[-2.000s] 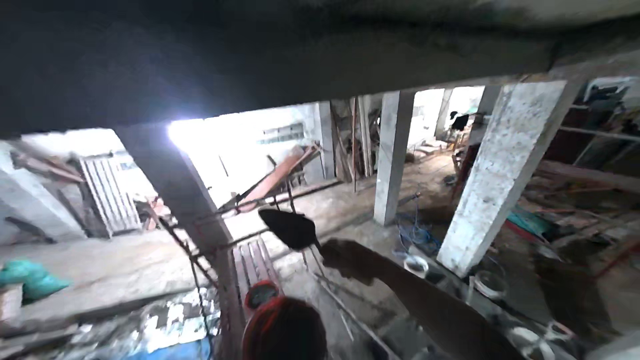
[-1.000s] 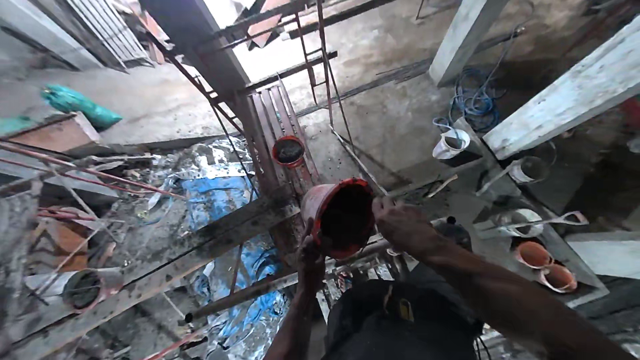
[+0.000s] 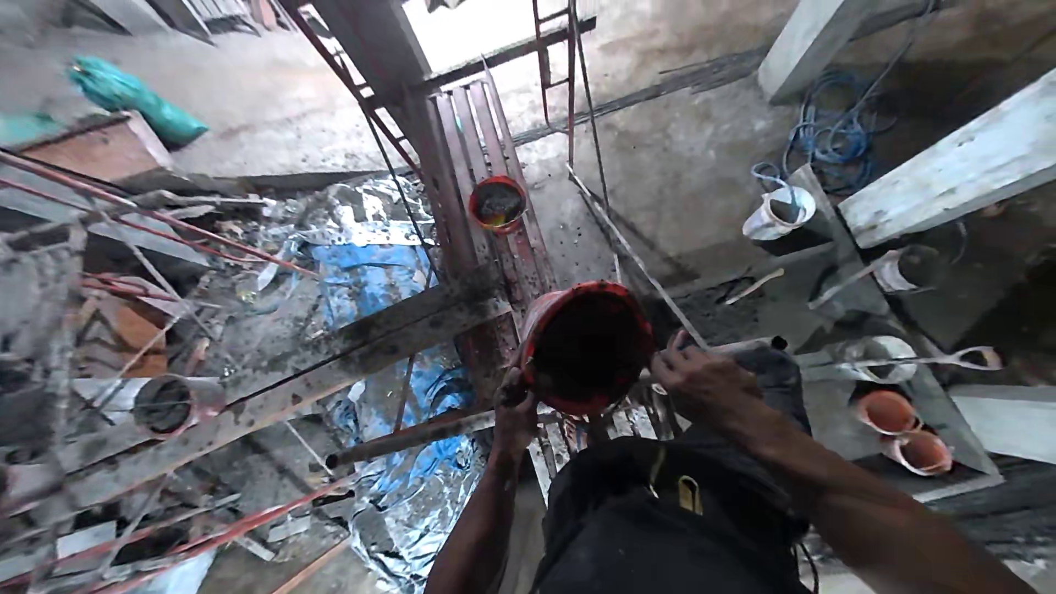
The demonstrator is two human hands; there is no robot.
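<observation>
A red-rimmed bucket (image 3: pixel 536 318), dark inside, is tilted with its mouth toward me, just in front of my body. My left hand (image 3: pixel 515 404) grips its left lower edge. At its right side is my right hand (image 3: pixel 701 375), fingers curled near the rim; whether it grips the rim or something behind it is hard to tell. Farther ahead, a second red-rimmed bucket (image 3: pixel 497 205) holding grey wet material stands on the slatted metal planks (image 3: pixel 474 132). No trowel can be made out.
Steel scaffold tubes (image 3: pixel 412 437) and a wooden beam (image 3: pixel 330 363) cross near me. Blue sheeting (image 3: pixel 375 280) and rubble lie below left. On the right are a white bucket (image 3: pixel 780 213), coiled blue hose (image 3: pixel 833 136), orange buckets (image 3: pixel 887 412) and a concrete column (image 3: pixel 957 157).
The view has swung down from the room. Two seconds ago my right hand held a trowel out in front; since then both hands have come to the near bucket.
</observation>
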